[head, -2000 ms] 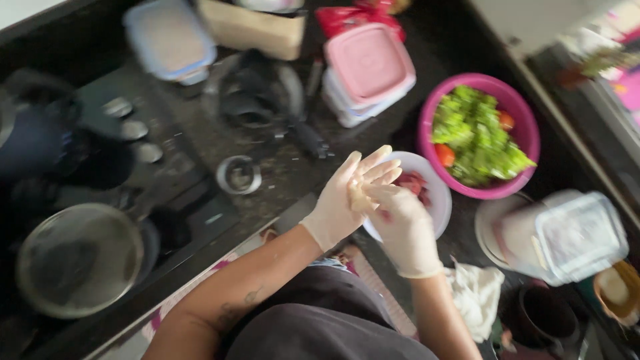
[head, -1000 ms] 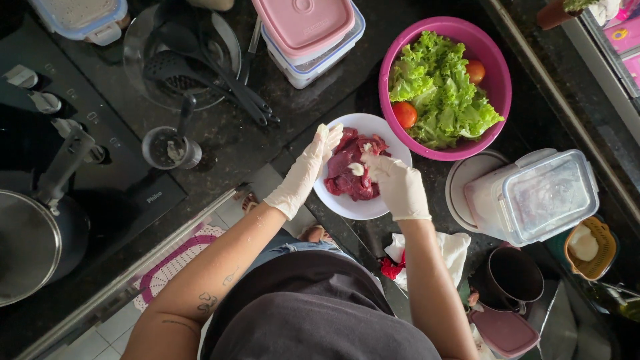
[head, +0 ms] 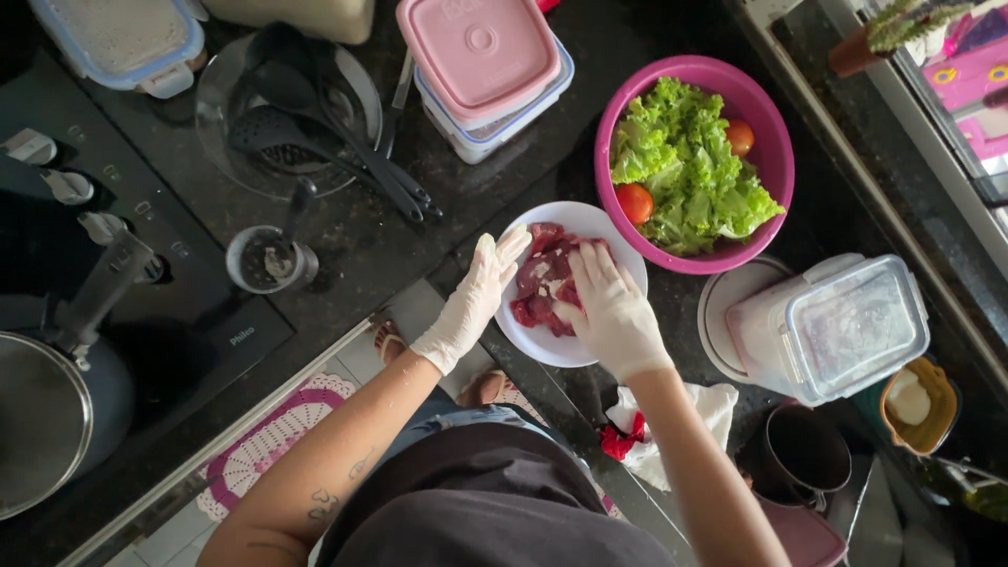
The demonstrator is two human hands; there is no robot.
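Note:
Pieces of raw red meat [head: 543,272] with pale bits on top lie in a white plate or shallow bowl [head: 551,357]. My right hand [head: 616,309], in a thin whitish glove, presses on the meat with its fingers spread a little. At the plate's left rim is my left hand [head: 482,293], gloved too, fingers extended and holding nothing. A magenta basin [head: 776,150] of lettuce [head: 685,165] and tomatoes [head: 635,204] stands just behind and to the right.
A small mortar [head: 272,260] with a pestle stands left, near the cooktop [head: 197,307] and a pot [head: 47,425]. Black utensils [head: 315,134] lie in a glass bowl. Behind are stacked containers [head: 480,63]; at right, a lidded container [head: 854,331], a white cloth [head: 701,417] and a dark pot [head: 807,449].
Two seconds ago my hands were together beside the plate; they have since parted. My right hand has moved onto the meat, and my left hand is at the rim. The view has shifted.

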